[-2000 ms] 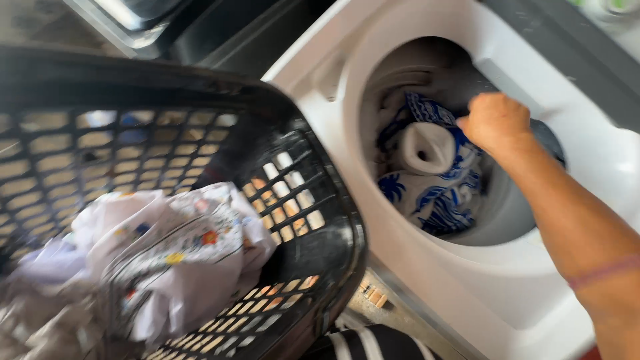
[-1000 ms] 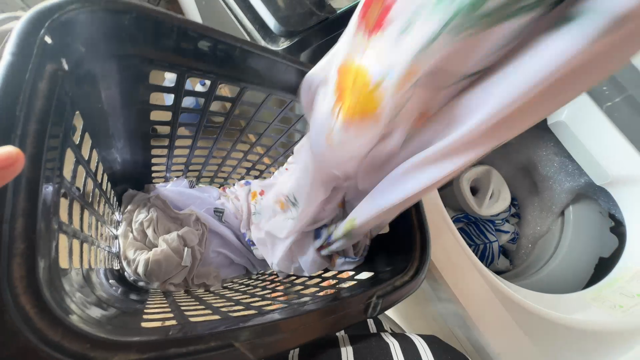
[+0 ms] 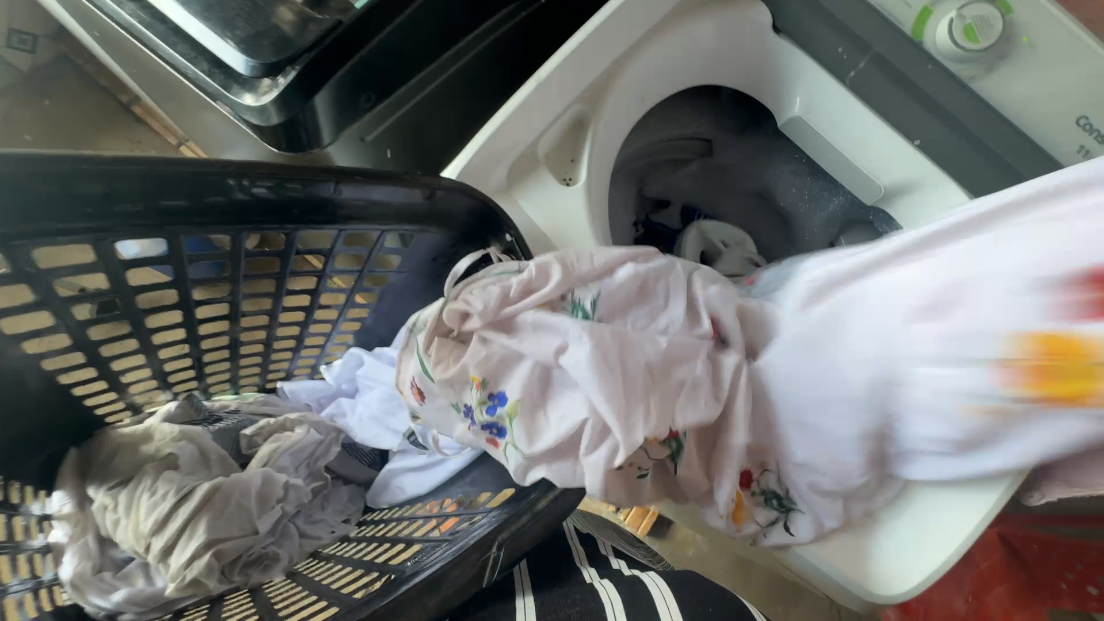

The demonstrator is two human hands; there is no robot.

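A white cloth printed with flowers (image 3: pixel 604 371) stretches from the rim of the black plastic laundry basket (image 3: pixel 259 194) across the front of the open top-loading washing machine (image 3: pixel 897 535) and out at the right edge. Neither of my hands shows, so what holds the cloth cannot be seen. In the basket lie a crumpled grey-beige cloth (image 3: pixel 190 500) and a white cloth (image 3: pixel 354 388), which touches the flowered one. Inside the machine's dark drum, the pale top of the agitator (image 3: pixel 716 241) shows, with dark blue fabric beside it, partly hidden by the flowered cloth.
A control knob (image 3: pixel 975 28) sits on the machine's panel at the upper right. A black glossy appliance or lid (image 3: pixel 250 34) stands behind the basket. My striped black-and-white clothing (image 3: pixel 595 578) is at the bottom, and a red object (image 3: pixel 1018 569) is at the lower right.
The flowered cloth, lying in the basket two seconds ago, now spans from the basket rim over the machine. My right hand was in the drum then and is now out of view.
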